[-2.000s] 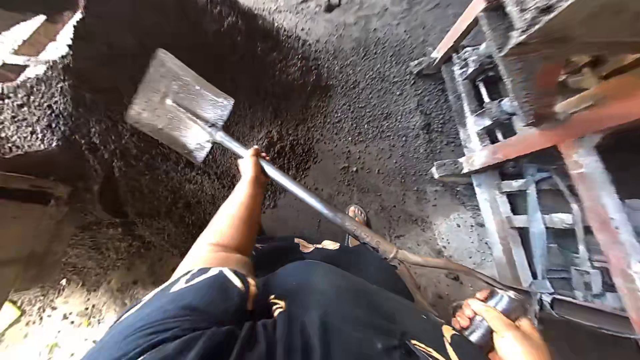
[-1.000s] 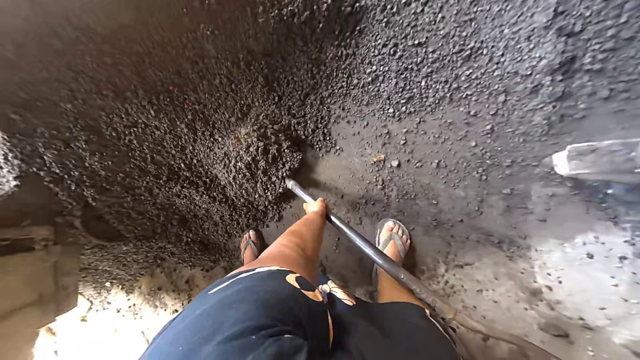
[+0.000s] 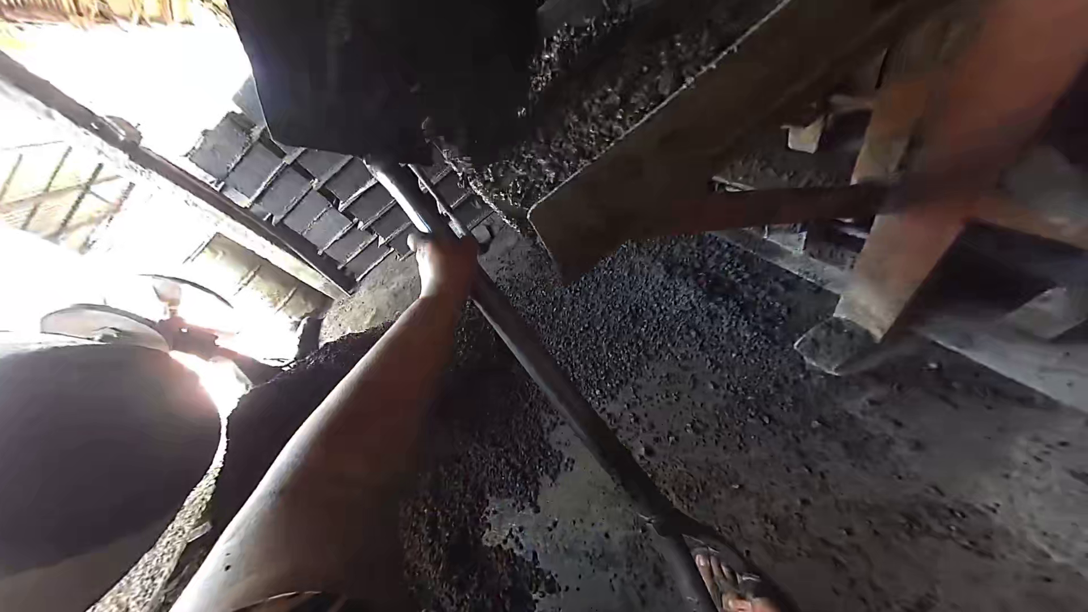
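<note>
My left hand (image 3: 446, 259) is closed around the upper shaft of a shovel (image 3: 565, 395), just below its dark blade (image 3: 382, 76). The blade is raised at the top of the view, beside the edge of a metal hopper or chute (image 3: 637, 161) that holds dark gravel-like material. From there the shaft slants down to the lower right and splits near a sandalled foot (image 3: 731, 586). My right hand is out of view, and the handle's end lies beyond the bottom edge.
Dark loose aggregate (image 3: 663, 314) covers the floor. A reddish metal machine frame (image 3: 918, 204) stands at the right. Stacked grey blocks (image 3: 314, 200) lie beyond the shovel, by a slanting post (image 3: 178, 178). A large dark rounded object (image 3: 102, 450) is at the left.
The shovel blade was low over the dark pile two seconds ago and dug out of sight into it one second ago; now it is raised by the hopper. The view has swung strongly.
</note>
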